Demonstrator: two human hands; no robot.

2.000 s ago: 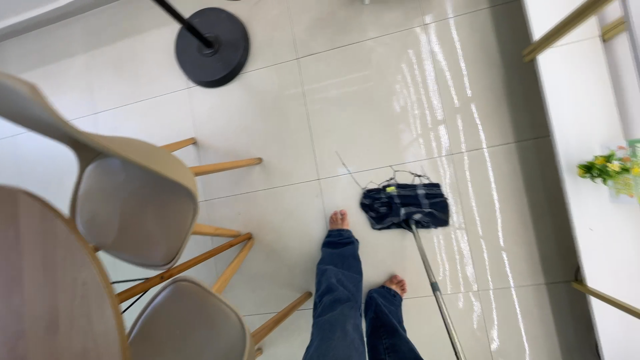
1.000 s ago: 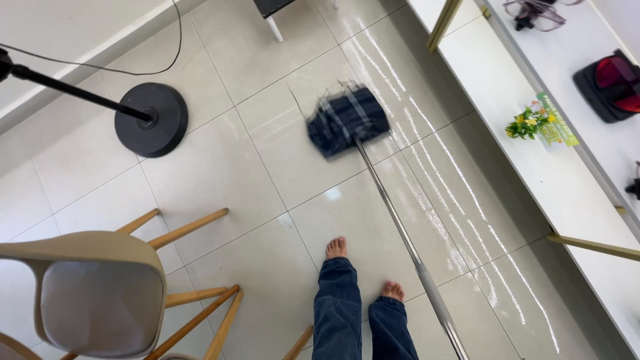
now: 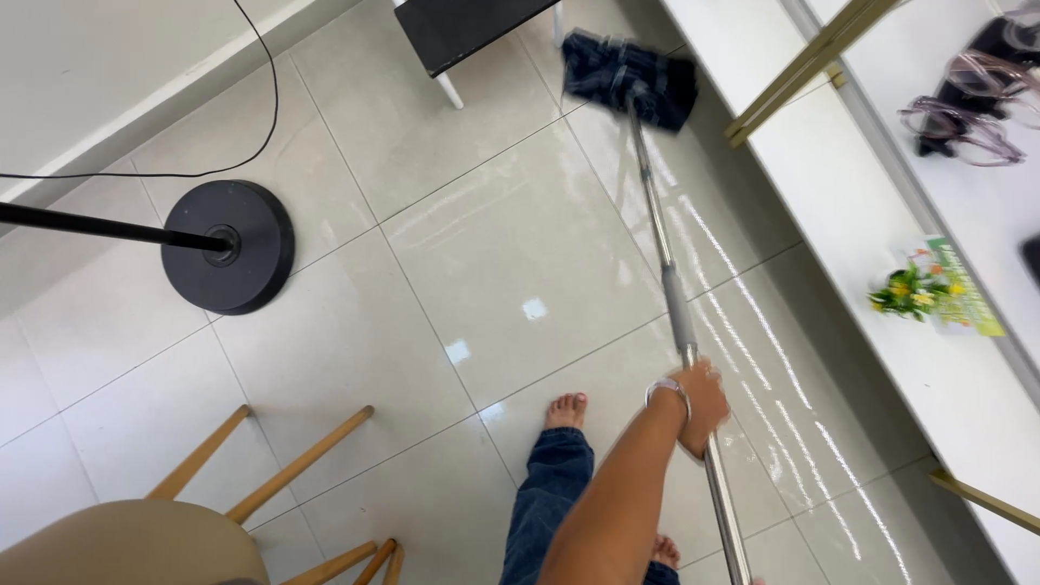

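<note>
My left hand (image 3: 704, 409), with a metallic bracelet at the wrist, is closed around the metal pole of a flat mop (image 3: 727, 496), just below its grey sleeve. The mop's dark blue, shaggy head (image 3: 630, 80) lies on the tiled floor at the upper right, beside the base of the white shelving and near a black-topped stool. It is blurred. Only a sliver of my right hand (image 3: 758, 581) shows at the bottom edge against the pole; its grip is hidden.
A black round stand base (image 3: 264, 260) with a pole stands at the left, a cable (image 3: 275, 106) behind it. A chair (image 3: 130, 544) with wooden legs is lower left. The black-topped stool (image 3: 463, 28) is at the top. White shelving (image 3: 853, 236) at right holds small flowers (image 3: 914, 292) and eyeglasses (image 3: 967, 130).
The mop head has moved up and to the right across the floor, toward the shelving and stool. My left hand and forearm have come into view on the pole.
</note>
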